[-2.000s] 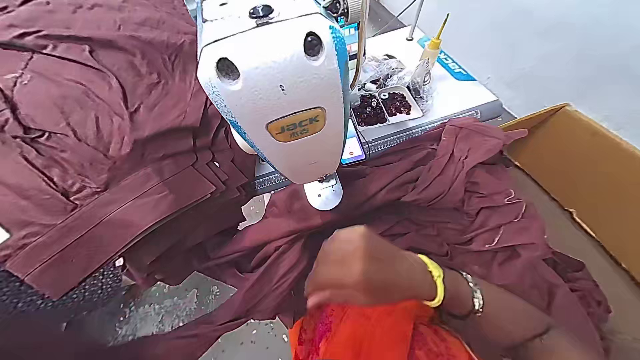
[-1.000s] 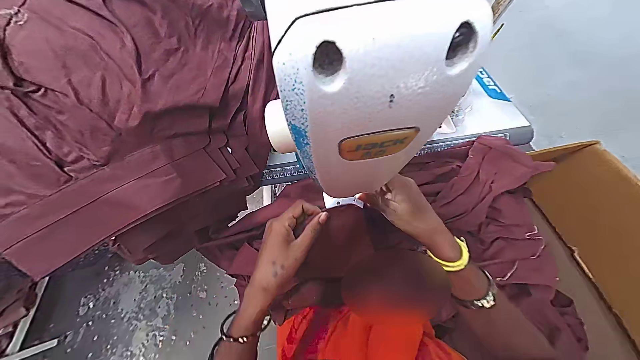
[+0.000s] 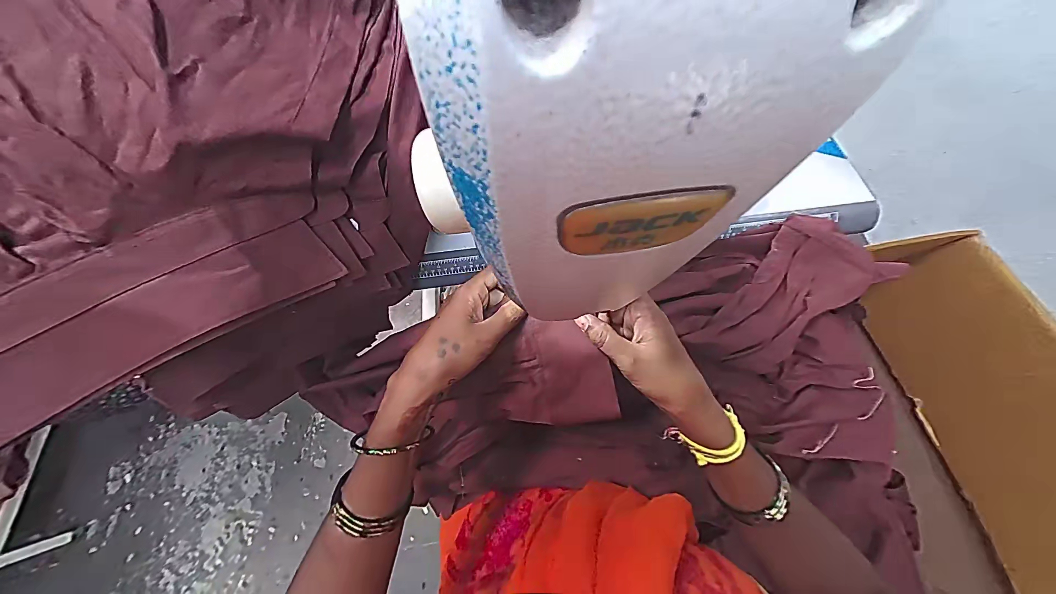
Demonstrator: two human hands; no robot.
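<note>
The white and blue head of a Jack sewing machine fills the upper middle and hides its needle area. Just below its left edge, my left hand pinches a maroon cloth garment between thumb and fingers. My right hand grips the same cloth under the head's right side, fingers curled and thumb on top. Between both hands the cloth runs up beneath the head and hangs down toward my lap. What lies right under the head cannot be seen.
A stack of maroon garments lies at the left. A cardboard box stands at the right, beside bunched maroon cloth. Behind the hands runs the machine bed's edge with a ruler scale. Scraps speckle the grey floor.
My left hand, out of view two seconds ago, came to the cloth under the machine head. My right hand moved up from my lap to the cloth. The view has moved much closer to the head.
</note>
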